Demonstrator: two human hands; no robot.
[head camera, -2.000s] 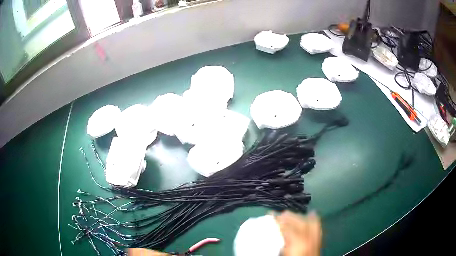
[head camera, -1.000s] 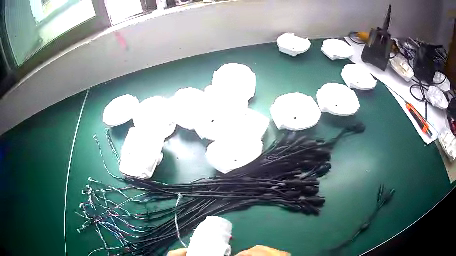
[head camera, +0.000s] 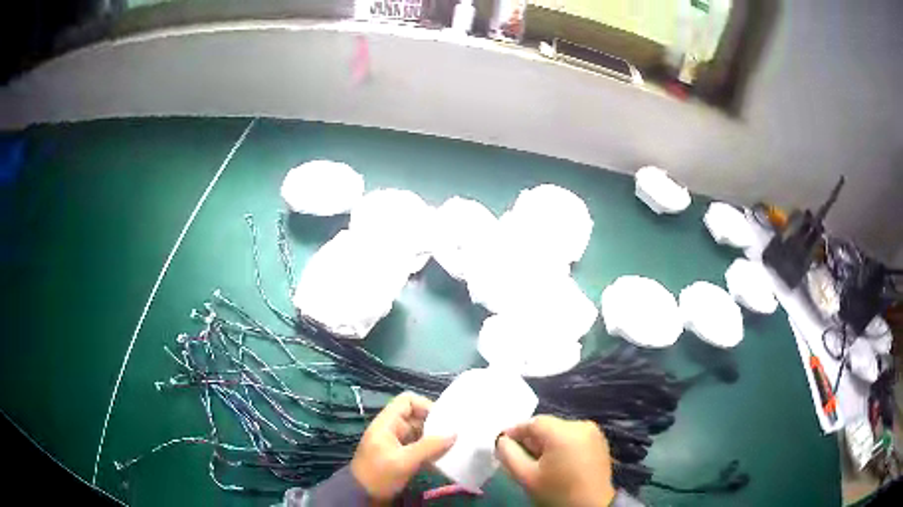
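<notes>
A white plastic housing (head camera: 479, 416) is held between my two hands near the bottom centre, above the cable bundle. My left hand (head camera: 396, 454) grips its left side with thumb and fingers. My right hand (head camera: 562, 457) is at its right side, fingertips pinched at its edge beside a small dark spot; what that is cannot be told. Black tail cables (head camera: 624, 396) lie fanned behind and under the hands, thin wire ends (head camera: 223, 381) at left. More white housings (head camera: 349, 282) stand behind the bundle, overexposed.
A pink-red tool handle (head camera: 451, 490) shows below the held housing. A separate row of housings (head camera: 642, 311) runs to the right. An orange cutter (head camera: 822, 384) lies on white sheet, beside a black radio-like block (head camera: 792, 248) and clutter. Bottles (head camera: 462, 17) stand on the windowsill.
The view has swung, so the bench things sit differently in the picture. Both hands and the held housing have come up from the bottom edge into fuller view over the cables.
</notes>
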